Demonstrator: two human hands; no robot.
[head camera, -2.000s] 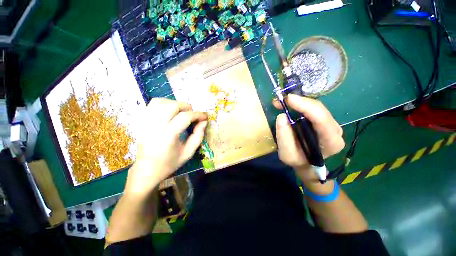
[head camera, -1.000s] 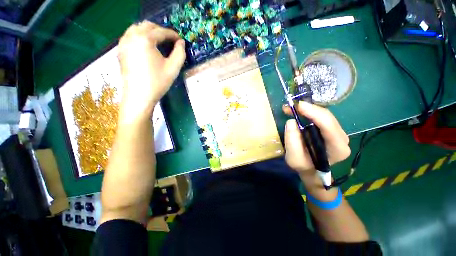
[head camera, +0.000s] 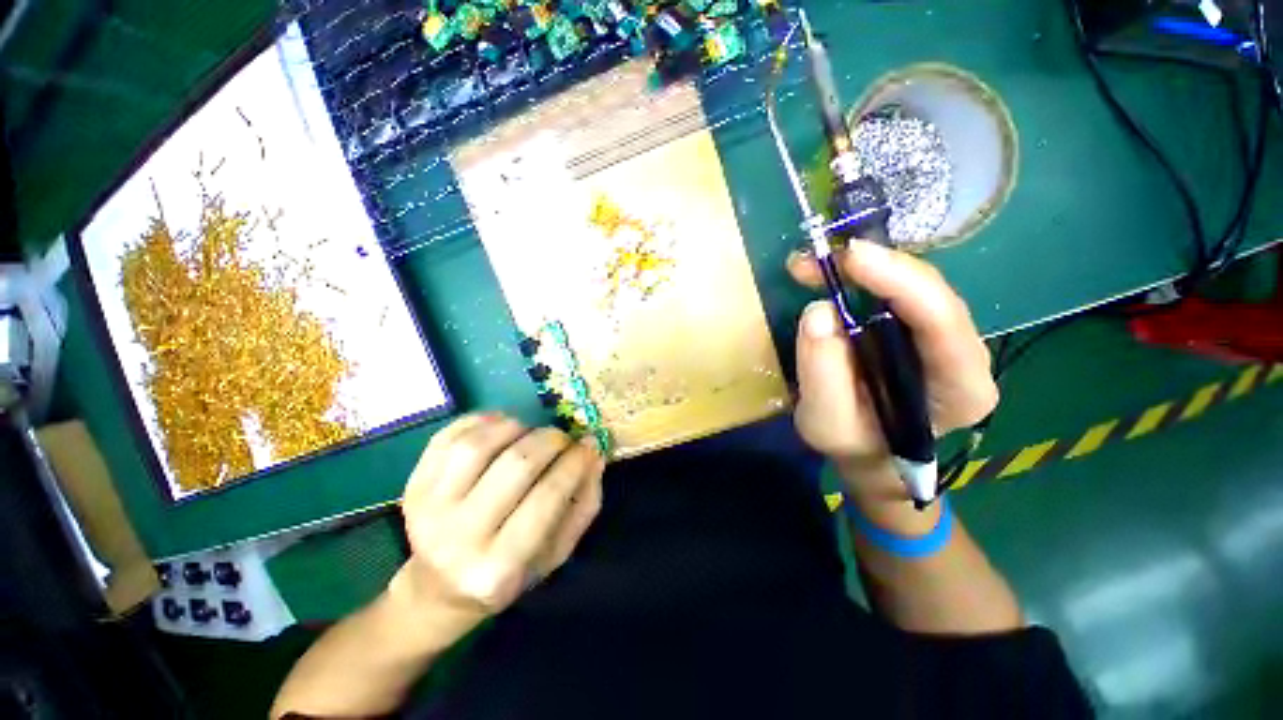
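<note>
My right hand (head camera: 901, 359) grips the soldering iron (head camera: 884, 373), its metal tip and thin curved feed tube pointing up and away. My left hand (head camera: 507, 506) is at the near left corner of the wooden board (head camera: 704, 324), its fingertips at the near end of a row of small green circuit boards (head camera: 563, 373). The fingers hide that end, so I cannot tell whether they grip a board. A small pile of gold pins (head camera: 629, 253) lies on the wooden board.
A white tray (head camera: 401, 338) heaped with gold pins (head camera: 225, 352) is at left. Green board assemblies (head camera: 591, 21) lie on a black grid mat (head camera: 408, 106) beyond. A round tub (head camera: 992, 155) holds silvery bits. Black cables (head camera: 1140, 169) run at right; a dark station (head camera: 1175, 56) is at far right.
My left hand has moved from the far side, near the green pile, back to the near end of the board row. My right hand still holds the iron. The view has shifted.
</note>
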